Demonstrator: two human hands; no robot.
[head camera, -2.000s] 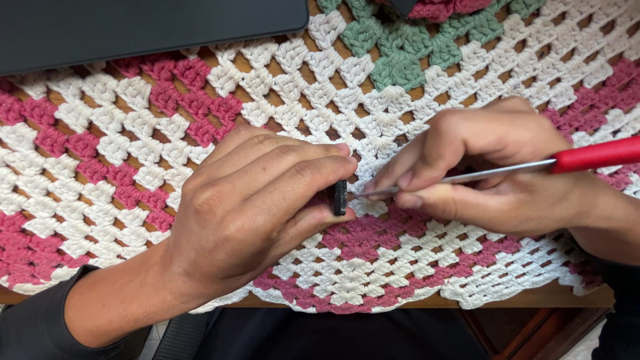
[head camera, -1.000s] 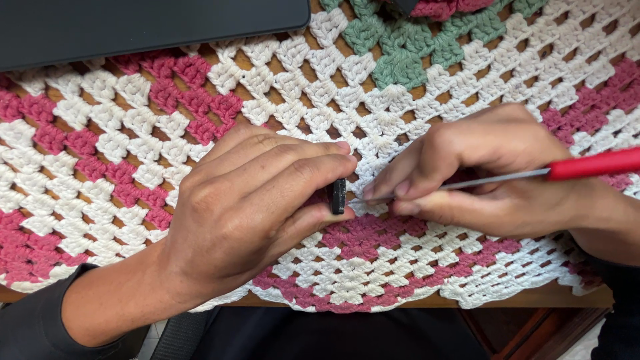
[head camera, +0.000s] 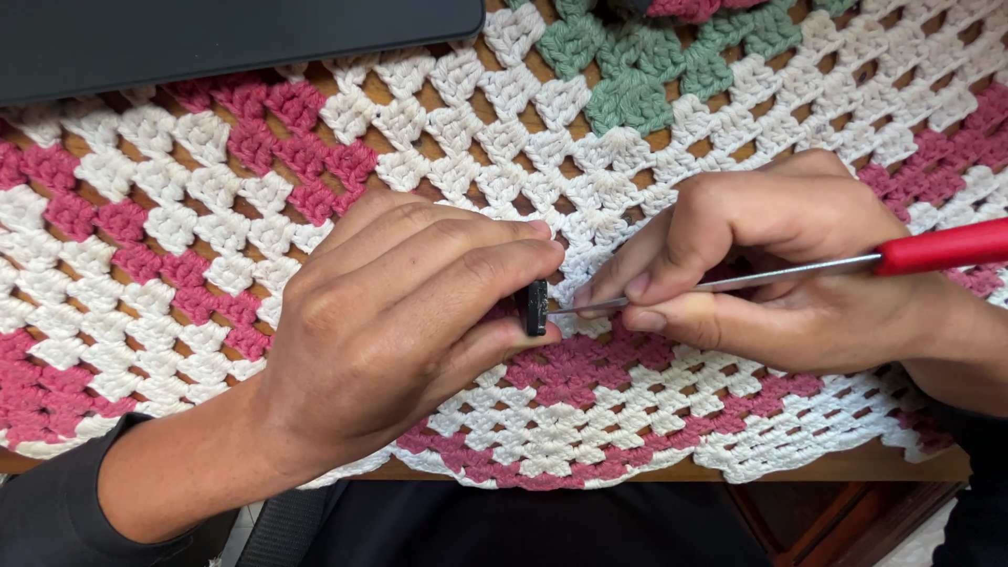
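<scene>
My left hand (head camera: 402, 315) pinches a small black part (head camera: 536, 308) between thumb and fingers, with its narrow edge showing. In my right hand (head camera: 756, 268) is a screwdriver with a red handle (head camera: 945, 246) and a thin metal shaft (head camera: 787, 273). The shaft runs between my right thumb and fingers, and its tip meets the right side of the black part; the exact contact point is too small to tell. Both hands are over a crocheted cloth (head camera: 465, 134) in white, pink and green.
A dark flat object with a rounded corner (head camera: 236, 35) lies at the upper left on the cloth. The wooden table's front edge (head camera: 677, 471) shows below the cloth's scalloped border. A pink and dark item (head camera: 693, 8) is partly in view at the top.
The screwdriver's red handle has shifted and tilted slightly in my right hand. My left hand keeps its hold on the black part in almost the same place.
</scene>
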